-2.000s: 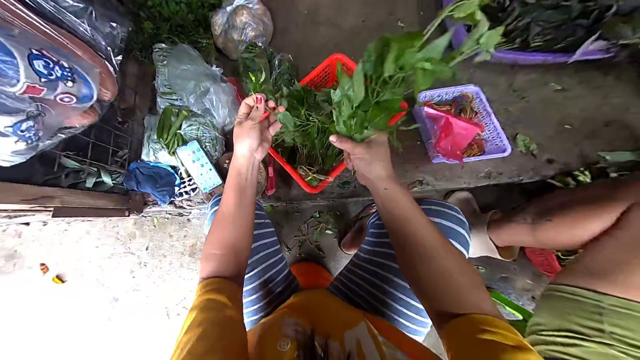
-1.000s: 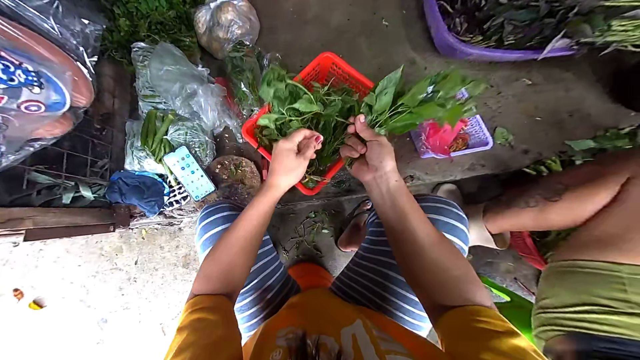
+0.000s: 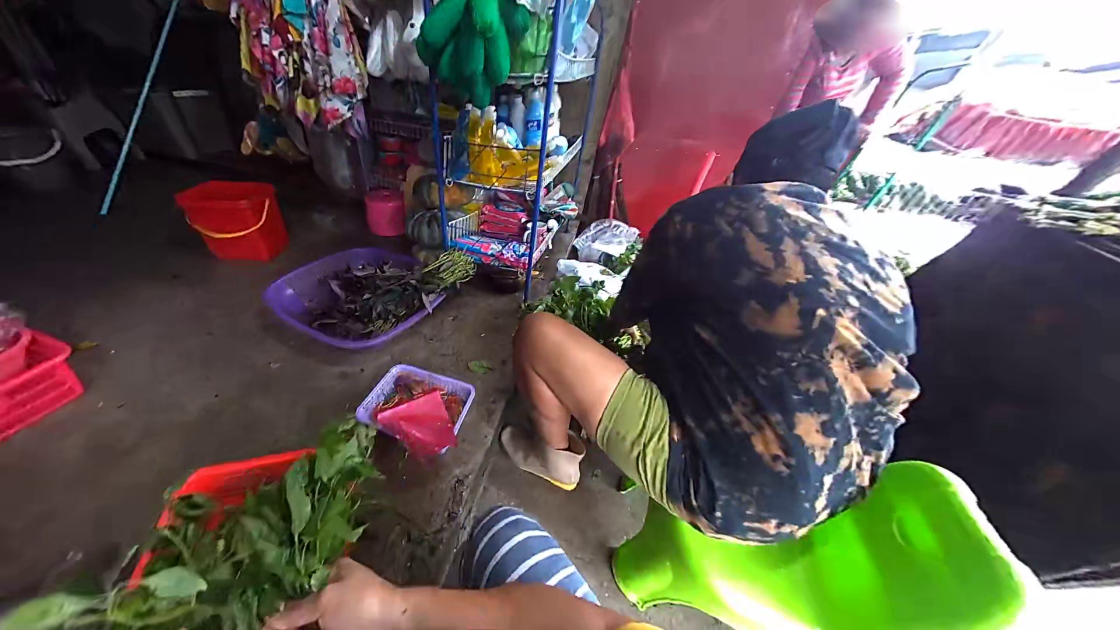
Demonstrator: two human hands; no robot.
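At the bottom left, my right hand is at the lower edge of a bunch of leafy greens; the leaves hide most of its fingers, so its grip cannot be made out. The greens lie over and in a red plastic basket, whose far rim shows. My left hand is out of view. Beyond the basket stands a small lilac plastic basket with a pink plastic bag and brownish pieces in it.
A person in a dark patterned shirt sits at right on a green plastic stool. Farther off are a purple basin of greens, a red bucket and a wire rack of goods. Another person is at the back right.
The view has swung far to the right and up. My left hand, seen over the red basket with the right one a second ago, has gone out of view.
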